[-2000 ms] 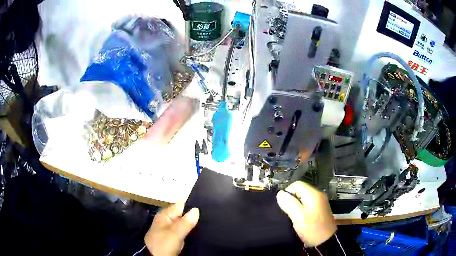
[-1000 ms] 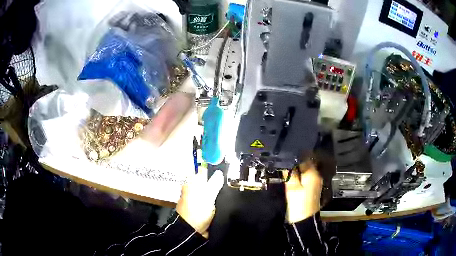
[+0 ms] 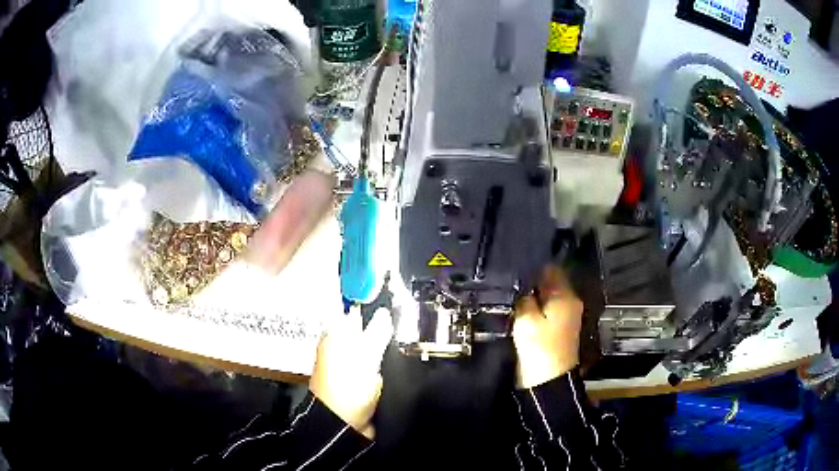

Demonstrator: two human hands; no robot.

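The black garment (image 3: 442, 405) lies at the table's front edge, partly under the grey button machine head (image 3: 474, 221). The button clamp (image 3: 443, 329) sits at the head's lower front, above the cloth. My left hand (image 3: 351, 363) holds the garment left of the clamp; its fingertips are hidden by the cloth and glare. My right hand (image 3: 549, 327) is just right of the clamp, with fingers bent at the cloth and slightly blurred. What lies under the clamp is hidden.
A turquoise handle (image 3: 360, 241) stands left of the head. Loose metal buttons (image 3: 189, 258) and plastic bags (image 3: 207, 124) lie at left. A control panel (image 3: 591, 129), feeder mechanism (image 3: 722, 322) and green bowl feeder (image 3: 802, 261) are at right. A blue crate (image 3: 727, 428) is below the table.
Both hands have moved forward beside the clamp, drawing the cloth further under the head. Over the last second they stay there, and the whole view has shifted slightly.
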